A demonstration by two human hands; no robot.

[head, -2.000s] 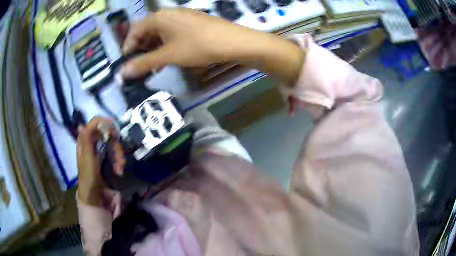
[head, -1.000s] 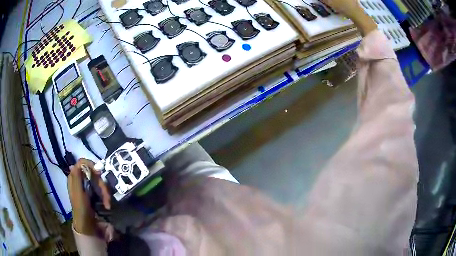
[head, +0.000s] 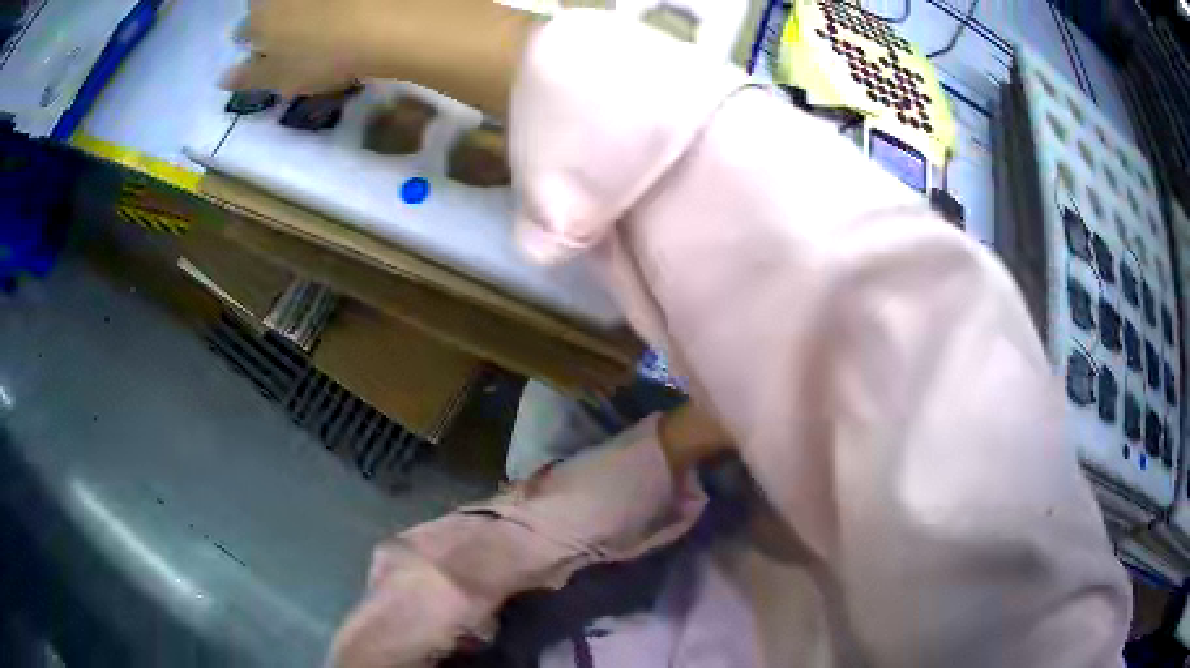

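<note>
My right hand [head: 307,50] reaches across to the upper left, over the near part of a white foam tray [head: 548,281]. It is blurred and cut off by the top edge, and I cannot tell if it holds anything. Black fan units [head: 317,110] lie in the tray just below the fingers. Two cutouts beside them show brown cardboard [head: 398,125]. My left forearm comes in from the bottom, and its hand is hidden behind my right sleeve. The test fixture is not visible.
A blue dot [head: 415,191] is on the tray edge, above stacked cardboard [head: 392,268]. Past my right sleeve are the meter [head: 898,159], the yellow dot sheet [head: 855,55] and another foam tray [head: 1060,144] with black units. Grey floor [head: 196,431] lies lower left.
The view has turned left, so the meter and dot sheet now appear on the right. My right arm now reaches across to the left tray. My left hand has become hidden.
</note>
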